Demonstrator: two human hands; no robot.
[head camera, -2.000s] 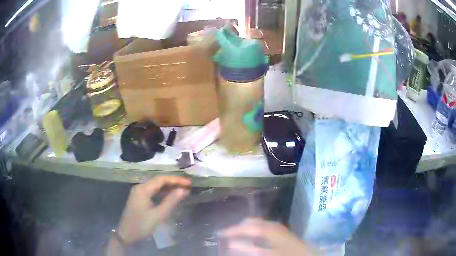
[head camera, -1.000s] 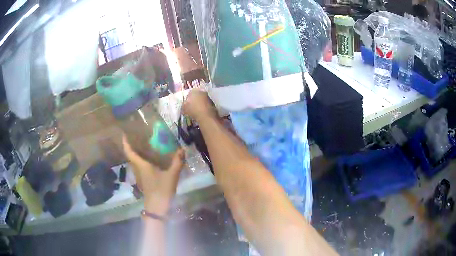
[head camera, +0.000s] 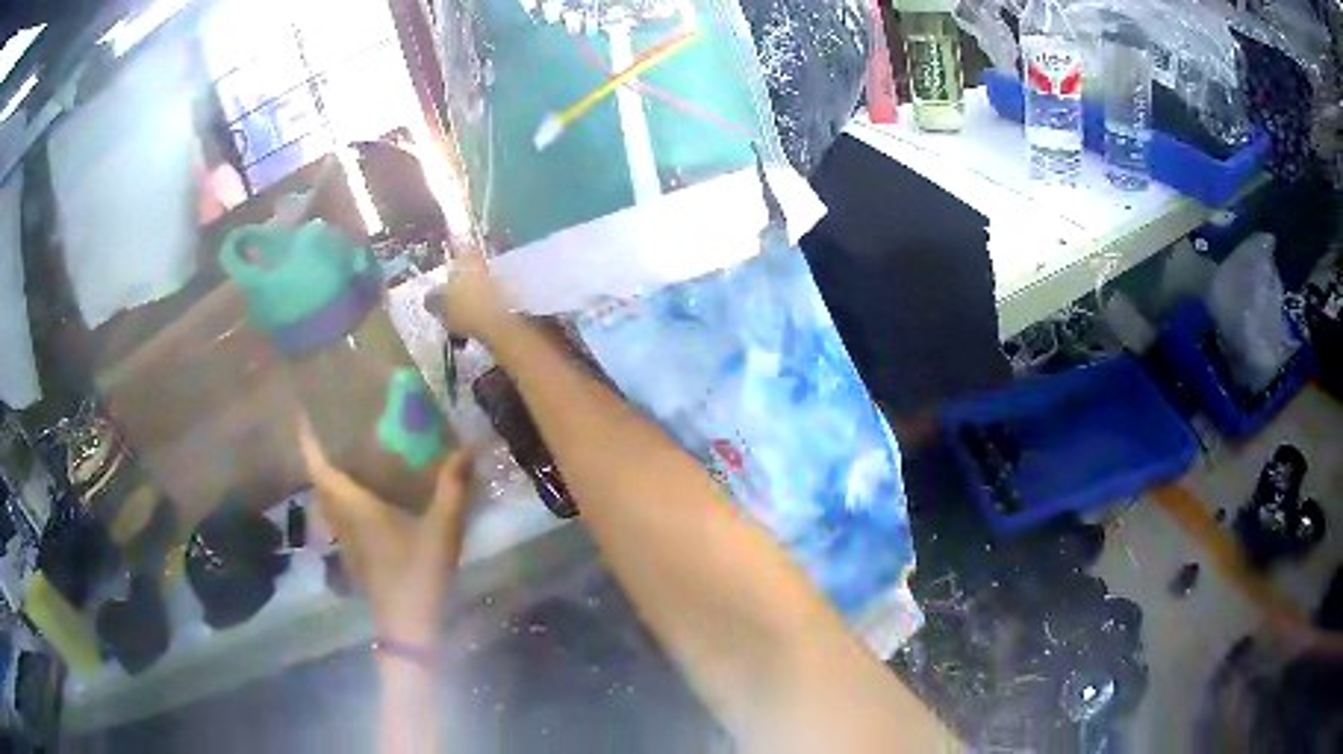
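The drink bottle, tan with a green lid, is on the shelf in front of the brown carton and looks tilted in this view. My left hand is around its lower part, thumb on the right side and fingers on the left. My right arm reaches across the glossy black case. My right hand is at the back of the shelf, right of the bottle. It is small and blurred, and whether it holds anything cannot be told.
A tissue pack hangs beside my right arm, below a clear bag over a green sheet. Black round parts lie on the shelf at left. Blue bins and black parts are at lower right. Water bottles stand on another table.
My left hand has risen to the drink bottle, and my right arm has reached forward past the black case. The view has turned right and tilted, showing the blue bins and floor.
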